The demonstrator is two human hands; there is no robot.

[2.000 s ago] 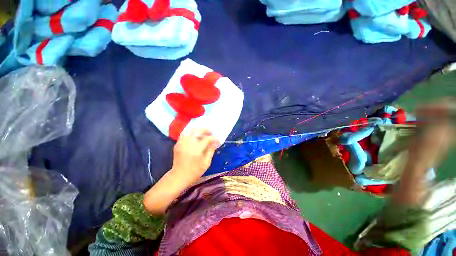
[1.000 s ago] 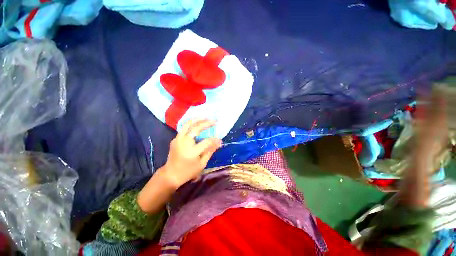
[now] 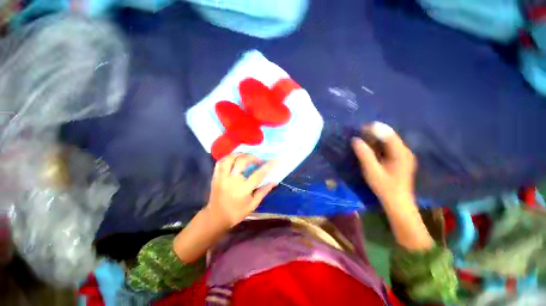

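The plush gift box (image 3: 299, 128), nearly white with a red bow (image 3: 254, 110) on top, lies on the dark-blue cloth in front of me. My left hand (image 3: 236, 185) grips its near edge, fingers on top and thumb at the edge. A thin pale sewing thread (image 3: 317, 194) runs from that edge to the right over a blue strip. My right hand (image 3: 388, 164) is raised right of the plush, apart from it, fingers curled, with a white patch on one finger. No needle can be made out; blur hides what the fingertips hold.
Crumpled clear plastic bags (image 3: 66, 72) lie at left. Other light-blue plush pieces (image 3: 257, 15) sit at the far edge and far right. Blue and red plush (image 3: 464, 230) shows at lower right. My checked apron (image 3: 275, 239) is below the table edge.
My right hand has come back from the far right to near the plush, and the thread now hangs slacker. My left hand still holds the near edge. The view has shifted.
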